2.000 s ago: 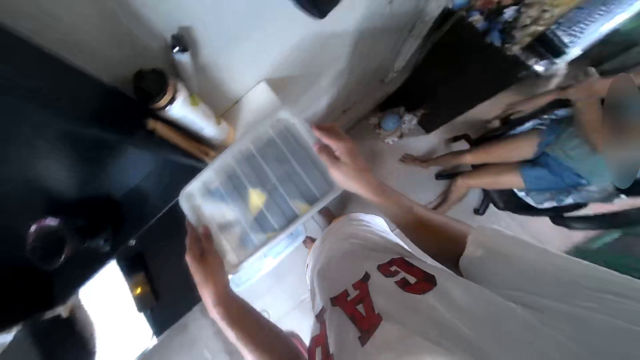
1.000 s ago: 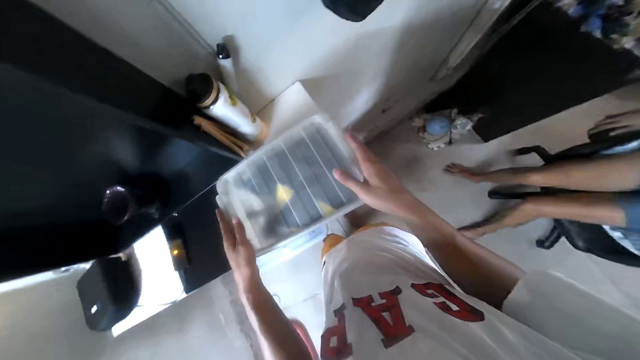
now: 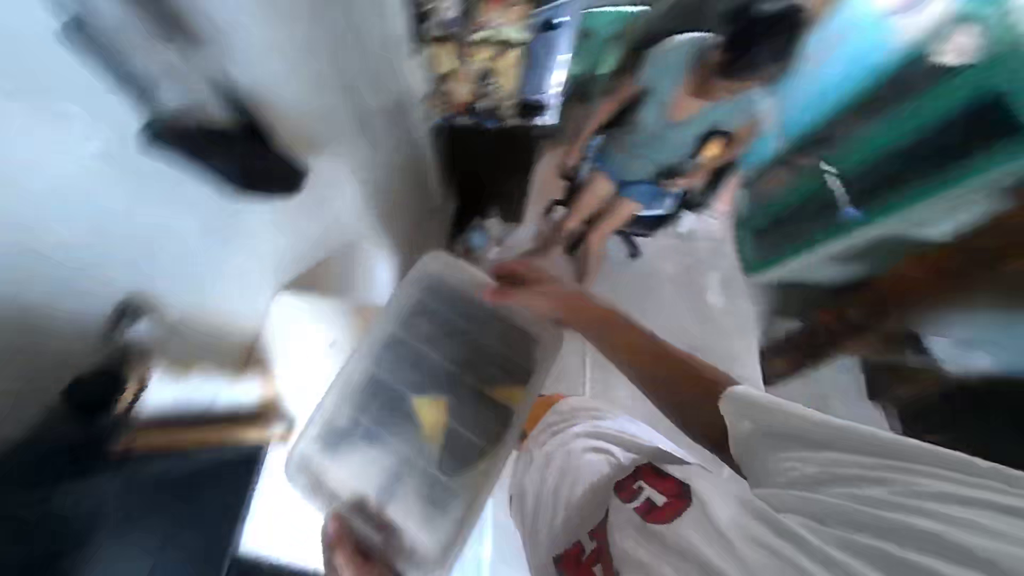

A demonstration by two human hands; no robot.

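Observation:
A translucent plastic box with a lid is held between my two hands, tilted in front of my white shirt. Through it show dark rows and yellow pieces; motion blur hides what they are. My left hand grips the lower end of the box and is partly cut off by the bottom edge of the view. On the opposite end, near the upper right corner, my right hand holds the rim.
A person sits on a chair at the upper right, beside a green-framed structure. A blurred bottle lies across the view at the left, above a dark surface. A dark object is against the pale wall.
The view has swung strongly, bringing the seated person's upper body and the green-framed structure into sight. Both hands still hold the box.

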